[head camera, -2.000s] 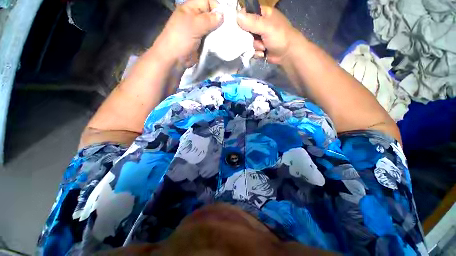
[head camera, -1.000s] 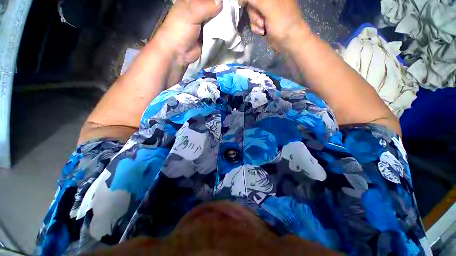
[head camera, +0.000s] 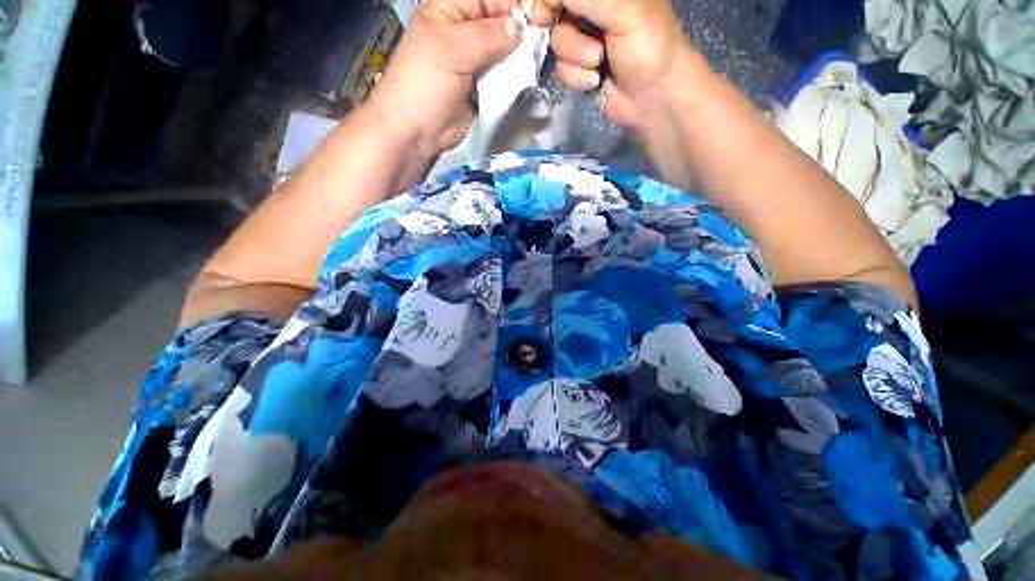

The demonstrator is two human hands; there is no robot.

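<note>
A white cloth piece (head camera: 516,85) hangs between my hands at the top of the view and drapes down toward my lap. My left hand (head camera: 454,62) pinches its upper edge between thumb and fingers. My right hand (head camera: 619,57) is closed with its fingertips at the same edge, touching or nearly touching the left fingertips. The top of both hands is near the picture's edge. No tool shows clearly in my right hand.
A cream cloth bundle (head camera: 846,148) sits in a blue-rimmed tub at the right. A larger grey-cream heap (head camera: 976,91) lies further right over blue material (head camera: 982,261). A white scrap (head camera: 304,139) lies by my left forearm. A pale curved edge (head camera: 20,182) runs along the far left.
The dark tool seen in my right hand two seconds ago no longer shows. The cloth is now bunched narrower, and my fingertips have come together at its upper edge.
</note>
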